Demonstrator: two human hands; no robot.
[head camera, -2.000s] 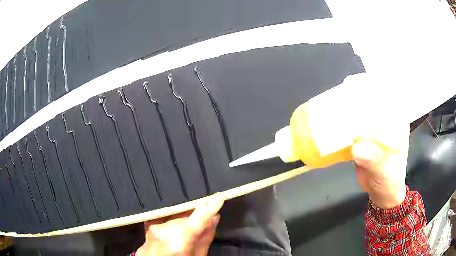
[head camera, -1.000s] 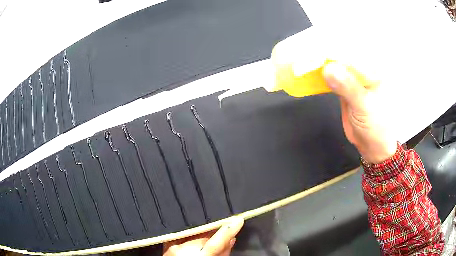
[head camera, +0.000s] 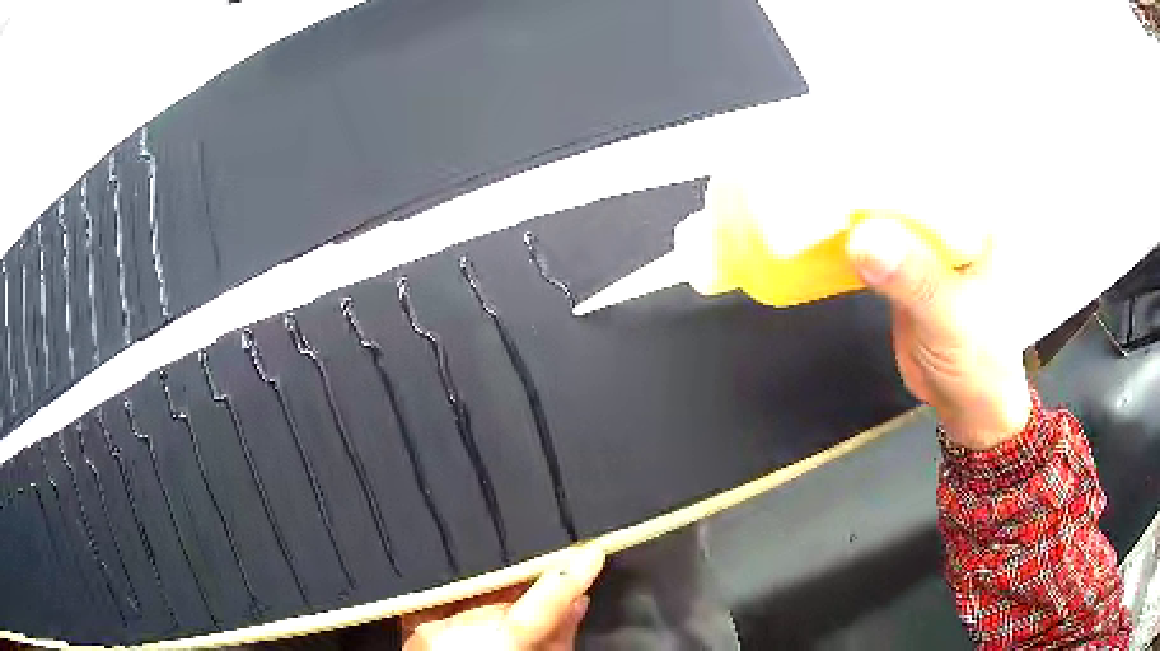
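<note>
My right hand is closed around a yellow-orange glue bottle, its upper part washed out in glare. The bottle's pale nozzle points left, its tip at the lower end of a short wet glue line on the near fanned row of black pieces. Several longer glue lines run across this row to the left. My left hand is at the table's near edge, its thumb on the pale yellow rim and its other fingers below, partly hidden and cut off by the frame.
A second black row lies beyond a white strip of tabletop, with glue lines at its left end. The white table is glaring at right. Dark surfaces lie below the near edge, and a dark object stands at far right.
The nozzle has moved from the near row's edge to its upper side, then slightly down, leaving a new short glue line. My left hand has shifted right along the rim since the earliest frame.
</note>
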